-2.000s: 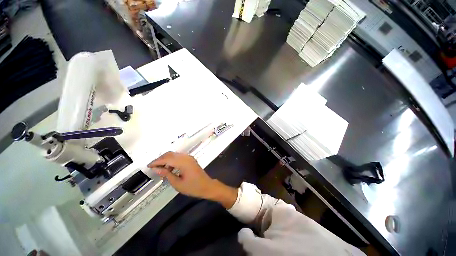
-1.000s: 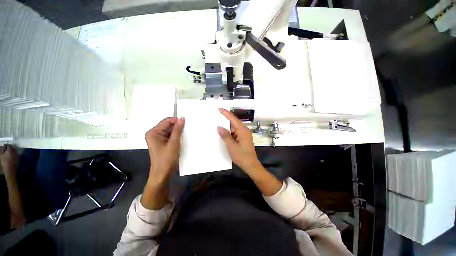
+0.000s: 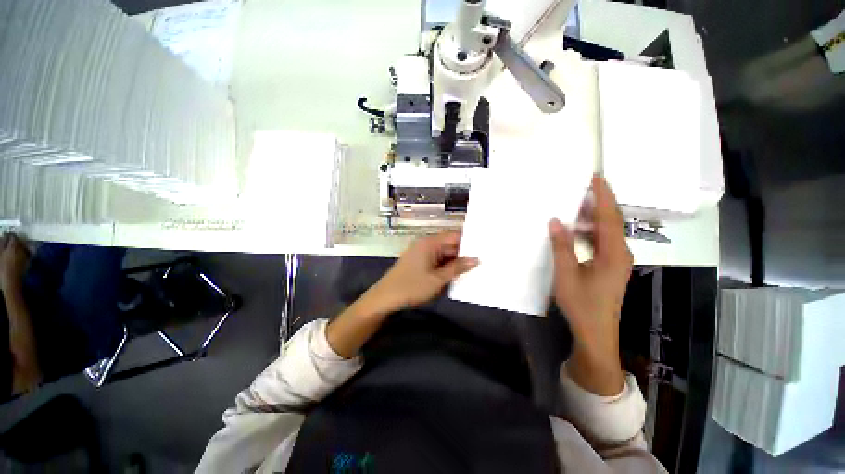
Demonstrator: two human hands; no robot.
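A white booklet (image 3: 519, 222) lies over the near edge of the machine bed, right of the sewing head. My left hand (image 3: 431, 269) pinches its lower left edge. My right hand (image 3: 595, 255) is at its right side, slightly blurred, fingers apart; whether it touches the booklet is unclear. The sewing machine (image 3: 460, 69) stands behind, its dark metal working area (image 3: 422, 194) left of the booklet. A white pile (image 3: 289, 190) stands left of the machine. Another flat white pile (image 3: 650, 134) lies at the right of the bed.
Tall layered white stacks (image 3: 88, 120) fill the far left. White stacks (image 3: 778, 366) stand on the dark bench at right. A lever handle (image 3: 530, 74) angles from the head. Another person's arm (image 3: 18, 315) shows at the left edge, near a metal-legged stool (image 3: 171, 324).
The booklet has moved right, from in front of the head to beside it, both hands with it. My right hand has opened and reached toward the right pile. The view has shifted slightly.
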